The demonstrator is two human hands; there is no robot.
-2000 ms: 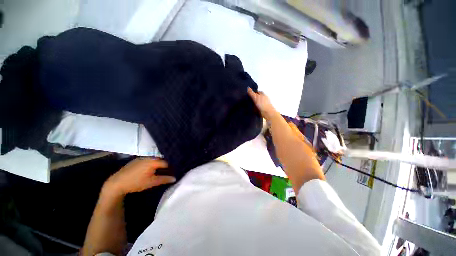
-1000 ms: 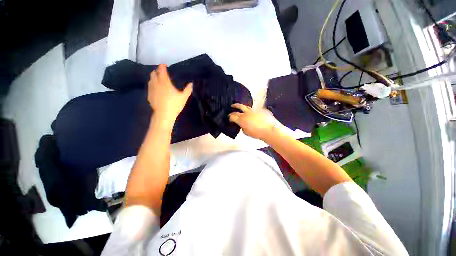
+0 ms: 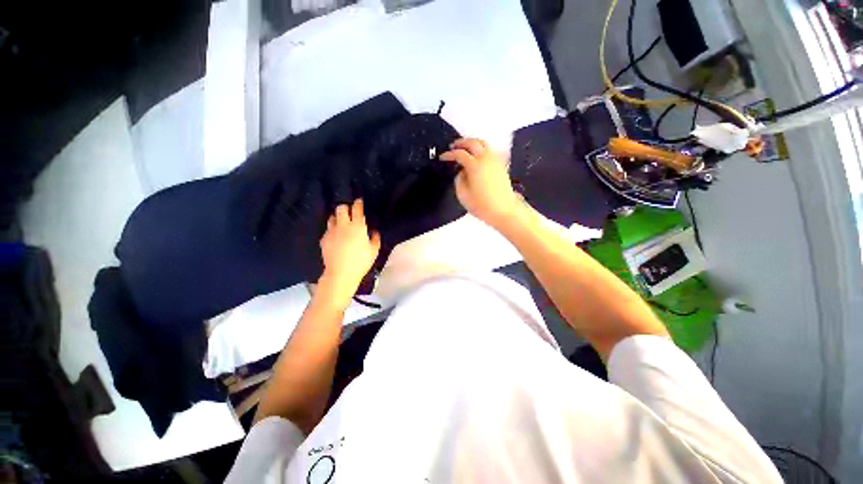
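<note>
A dark garment (image 3: 322, 170) lies spread over the right part of the navy padded board (image 3: 180, 255). A small white mark shows near its right end. My left hand (image 3: 347, 248) rests on the garment's near edge, fingers spread. My right hand (image 3: 481, 178) is at the garment's right end, fingertips on the cloth by the white mark; whether they pinch it I cannot tell. The steam iron (image 3: 648, 161), with an orange-brown handle, stands on the dark rest pad (image 3: 558, 170) to the right of my right hand.
A crumpled dark heap (image 3: 142, 350) hangs at the board's left end. White table covering (image 3: 473, 57) lies beyond the board. A green container (image 3: 695, 312) with a dark phone-like item is below the iron. Yellow and black lines run on the right by a white box (image 3: 700, 33).
The garment, bunched a second ago, now lies flatter and wider over the board. My left hand has moved nearer to me; my right hand has moved up and slightly right.
</note>
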